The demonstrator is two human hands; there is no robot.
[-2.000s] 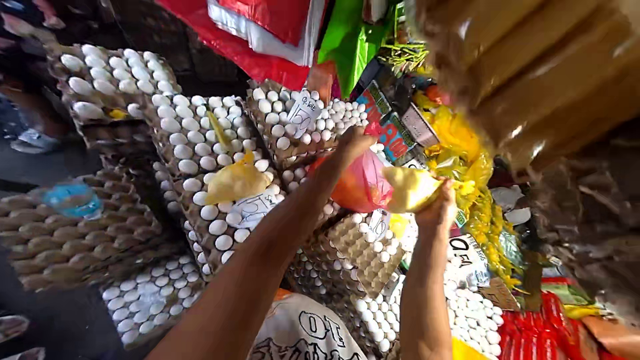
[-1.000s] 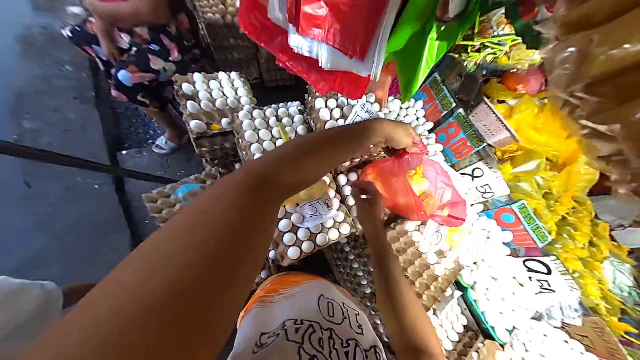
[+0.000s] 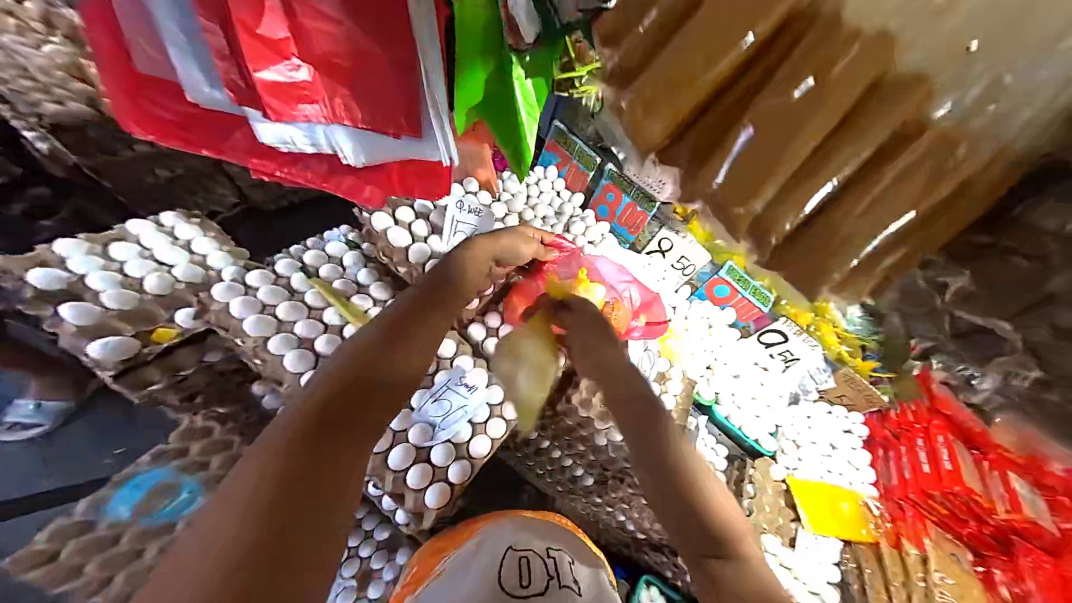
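My left hand pinches the rim of a red plastic bag that hangs above stacked egg trays. In the bag's mouth is my right hand, closed on a yellowish translucent plastic bag, part of which dangles below the fingers. Some yellow and orange contents show through the red plastic; what they are I cannot tell. White eggs fill a cardboard tray just below my hands, with a handwritten price card on top.
More egg trays are stacked at left. Red and white plastic bags hang above, beside a green one. Price signs stand along the loose white eggs. Red packets lie at right, and brown plastic-wrapped goods fill the upper right.
My right hand has moved into the red bag's mouth, and the yellowish bag now dangles from it. My left hand still holds the red bag's rim. The view has shifted.
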